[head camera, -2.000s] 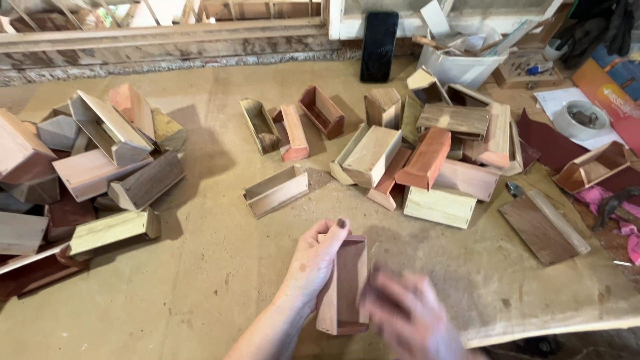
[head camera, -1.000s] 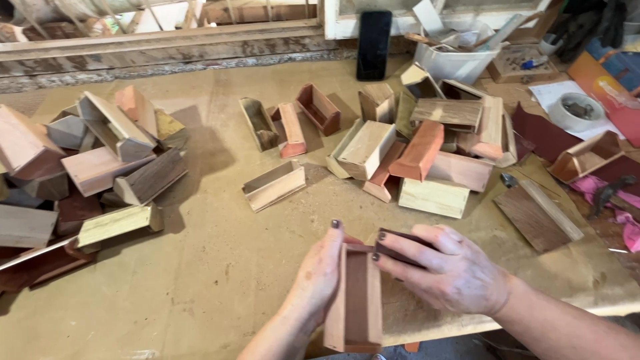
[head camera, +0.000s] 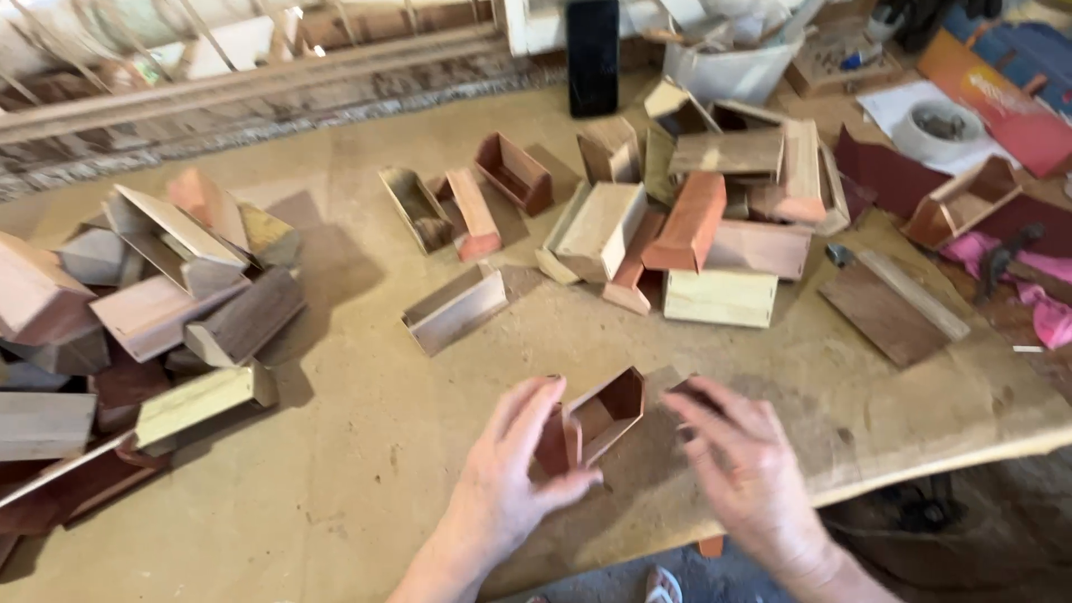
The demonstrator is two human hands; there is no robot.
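A small reddish wooden box (head camera: pixel 605 414), its hollow side facing up and toward the right, is at my left hand (head camera: pixel 523 461), between thumb and fingers. Blur leaves the firmness of that hold unclear. To the right of the box, apart from it, my right hand (head camera: pixel 741 456) has a small dark block (head camera: pixel 708 395) between thumb and fingers, partly hidden. Beyond both hands lie a pale open wooden box (head camera: pixel 456 308), a dark red wooden box (head camera: pixel 513 172) and an orange-brown wooden box (head camera: pixel 688 222) on a pile.
A heap of wooden boxes (head camera: pixel 243 318) covers the left of the workbench (head camera: pixel 352 502). Farther back are a black smartphone (head camera: pixel 592 59), a white plastic tub (head camera: pixel 733 71) and a roll of tape (head camera: pixel 938 130). A flat wooden piece (head camera: pixel 892 310) lies right; the bench's front edge runs below my right hand.
The reddish box, upright in the view one second ago beside both hands, is now tilted to the right. My right hand has moved away from it with the dark block.
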